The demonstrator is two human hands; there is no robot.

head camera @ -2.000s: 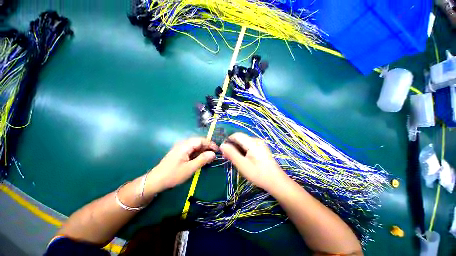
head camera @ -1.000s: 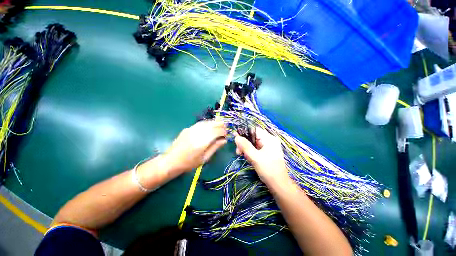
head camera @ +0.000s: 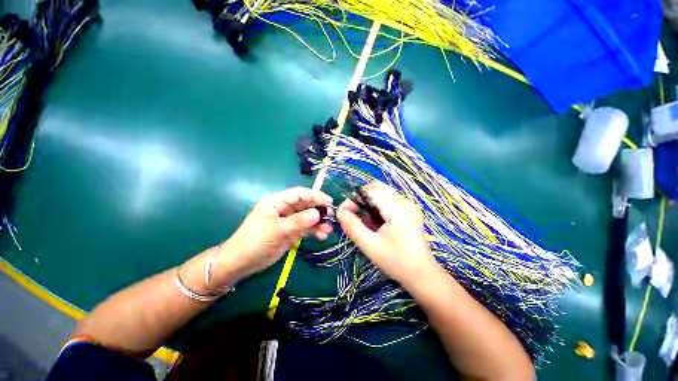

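My left hand [head camera: 286,223] holds a small black connector housing [head camera: 324,213] between thumb and fingertips, mostly covered by the fingers. My right hand [head camera: 383,227] is just right of it, its thumb and index tip nearly touching the housing, with several thin black wires [head camera: 363,198] fanned in its fingers. Whether a wire end sits in the housing is too small to tell. The main harness bundle [head camera: 453,201] of white, blue and yellow wires lies beside and beyond my right hand, its black connectors [head camera: 318,145] at the upper left. Dark wires [head camera: 334,316] lie below my hands.
A yellow wire bundle [head camera: 394,18] lies at the top, beside a blue plastic bin [head camera: 576,48]. White translucent containers [head camera: 600,140] and small clear bags [head camera: 639,253] stand or lie along the right edge. Another harness bundle [head camera: 15,82] is at the far left. Yellow tape [head camera: 357,74] crosses the green table.
The camera view has shifted. Since one second ago, my hands have moved away from the black connectors towards me. The fingertips are again close together around the small housing.
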